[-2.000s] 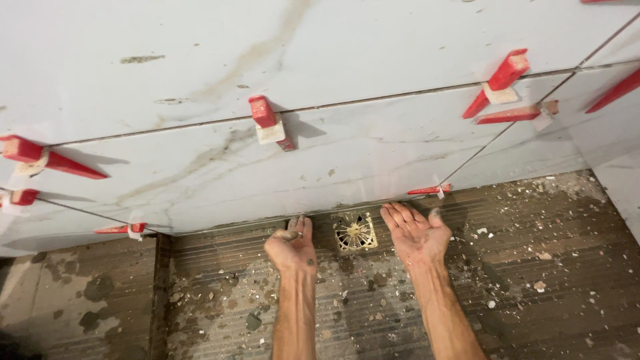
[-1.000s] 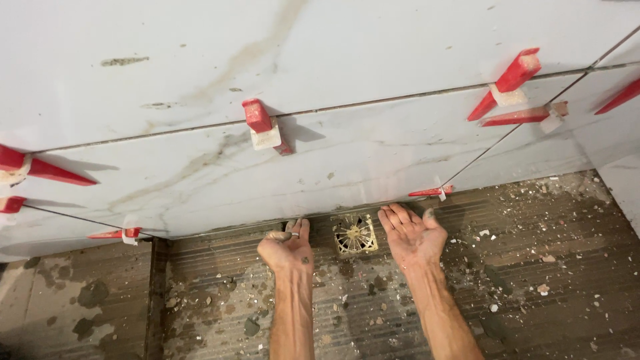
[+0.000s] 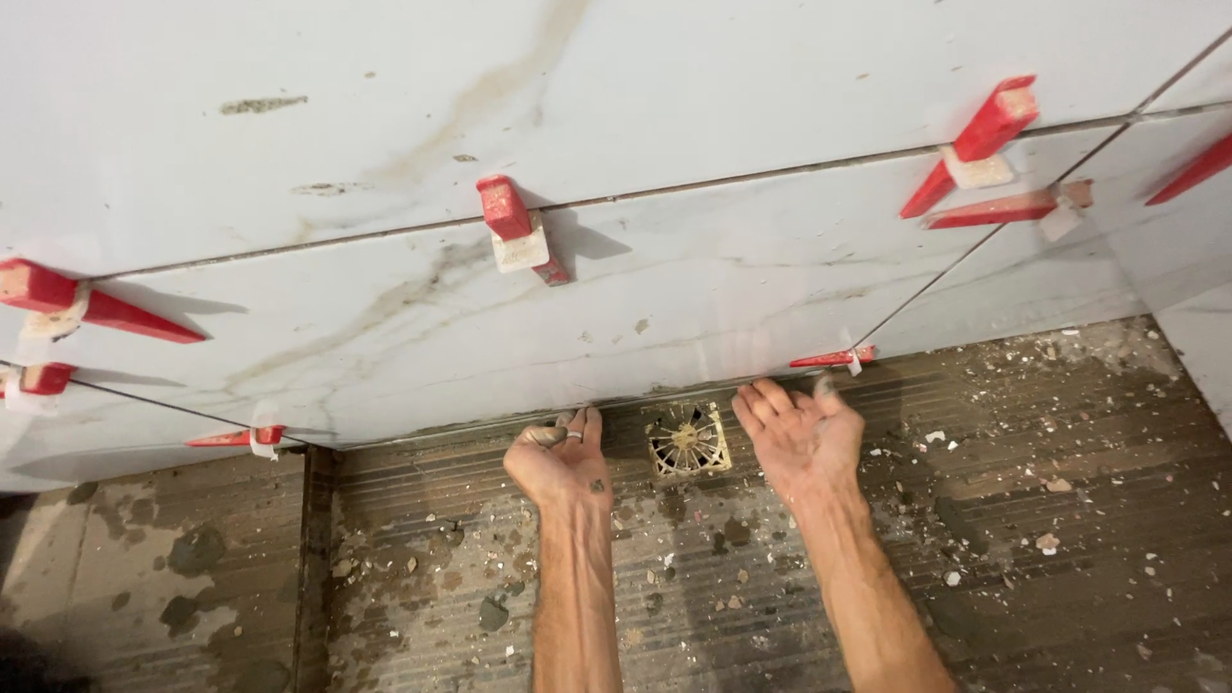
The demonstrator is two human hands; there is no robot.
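Observation:
My left hand is palm up at the foot of the wall, fingers partly curled, with a ring on one finger and a dark smudge near the wrist. It appears empty. My right hand lies palm up to the right, its fingertips by the lower edge of the marble-look wall tile, and nothing shows in it. Between the two hands sits a square metal floor drain grate with a radial pattern. Whether the fingertips touch the tile cannot be told.
Red levelling wedges in white clips stand out from the tile joints, including one above the hands and one near my right hand. The ribbed floor bears chips and mortar spots. A raised strip crosses it at left.

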